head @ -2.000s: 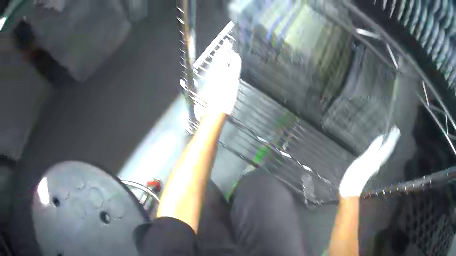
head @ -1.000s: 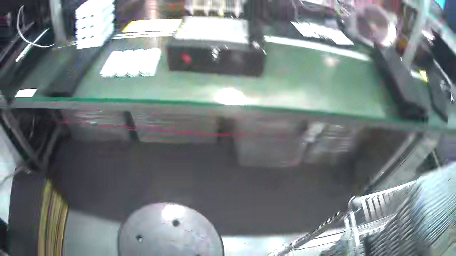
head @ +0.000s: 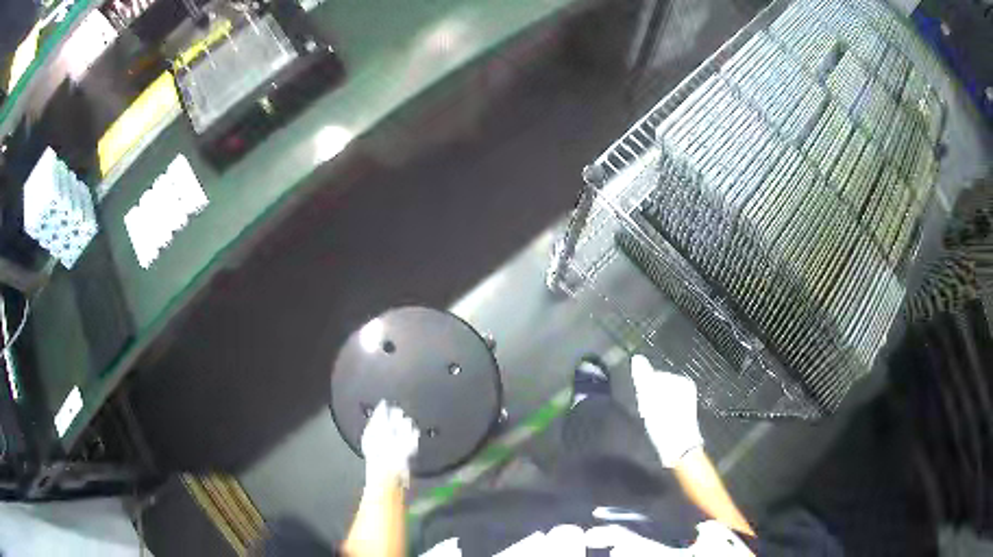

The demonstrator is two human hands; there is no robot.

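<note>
A round dark grey stool (head: 436,383) with holes in its seat stands in front of me. My left hand (head: 390,441), white-gloved, is over the near left part of the seat, fingers at its surface; I cannot tell whether it grips the stool. My right hand (head: 666,411), white-gloved, is empty, fingers extended, beside the wire cart's near lower corner. I cannot tell whether it touches the wire. The wire shelf cart (head: 642,139) stands at the right. Its upper shelf holds a large block of thin upright panels (head: 806,163); wire shelving shows below.
The green bench (head: 419,49) curves along the upper left. On it are a black test fixture with a clear cover (head: 242,78), a yellow perforated plate (head: 139,122), a white scalloped panel (head: 166,210) and a small panel pile (head: 60,207). A scalloped white shape (head: 593,541) shows at the bottom edge.
Both hands, out of view one second ago, are back in view. The view has turned, putting the bench upper left and showing more of the loaded cart. My left hand is now at the stool.
</note>
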